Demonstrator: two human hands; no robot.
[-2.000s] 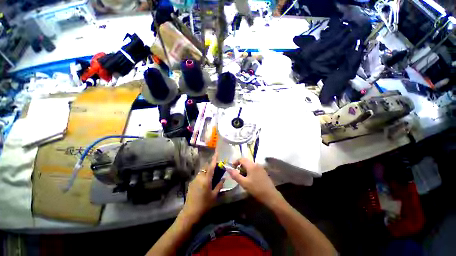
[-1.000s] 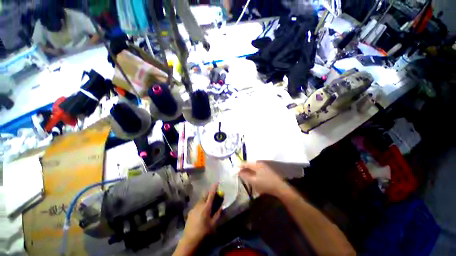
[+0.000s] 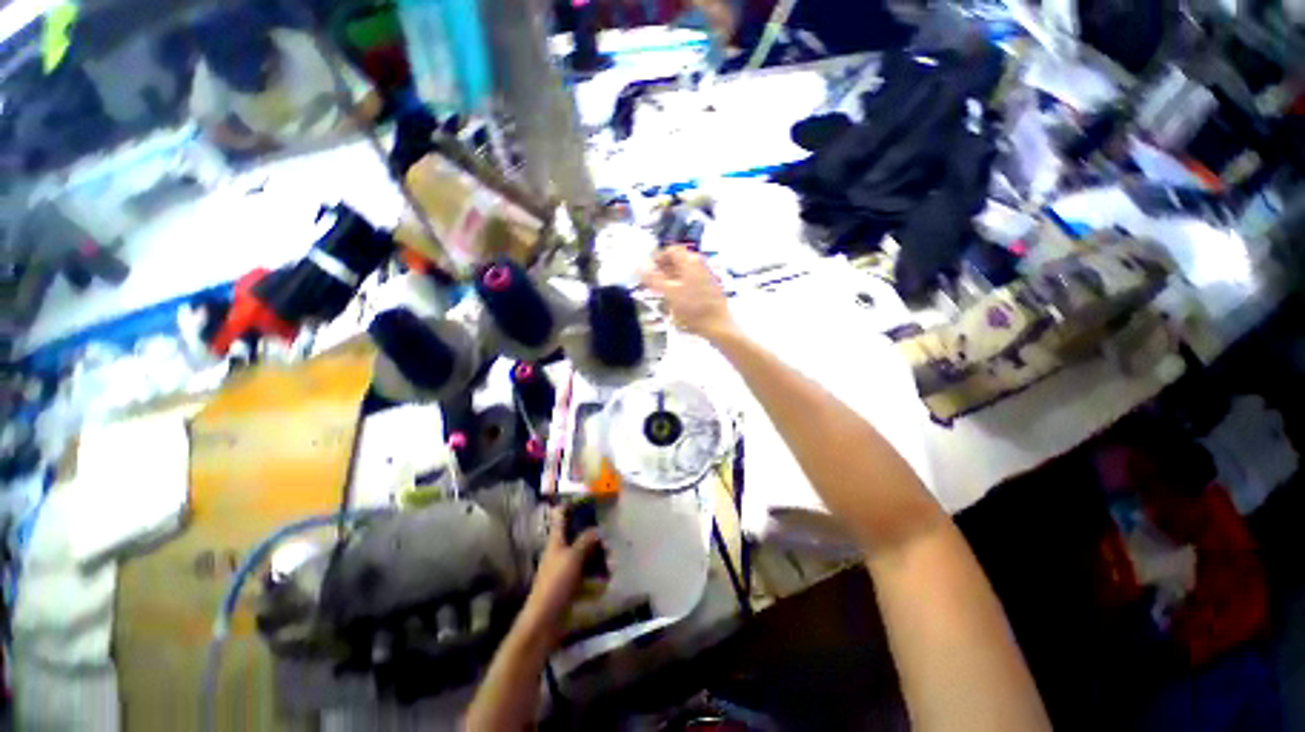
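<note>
My left hand (image 3: 561, 558) holds a small dark thread cone (image 3: 587, 532) beside the overlock machine (image 3: 422, 579); its fingers partly hide the cone. My right hand (image 3: 690, 292) is stretched far forward over the table, behind the round white cone dish (image 3: 664, 433) and next to a pale, blurred item (image 3: 626, 255). I cannot tell whether its fingers hold anything. The dish lies bare, with scribble-like thread marks and a dark centre. Navy thread cones, one of them (image 3: 616, 326) close to my right forearm, stand on the thread stand.
White cut panels (image 3: 823, 372) lie under and right of my right forearm. A cream sewing machine (image 3: 1038, 318) is at the right. Cardboard (image 3: 272, 443) and a white stack (image 3: 132, 483) lie left. Dark garments (image 3: 916, 157) are heaped behind. A person (image 3: 265, 86) sits at the far left.
My right hand has moved from near my left hand, by the table's front edge, forward to the back of the table. My left hand still holds the dark cone. The camera view has shifted.
</note>
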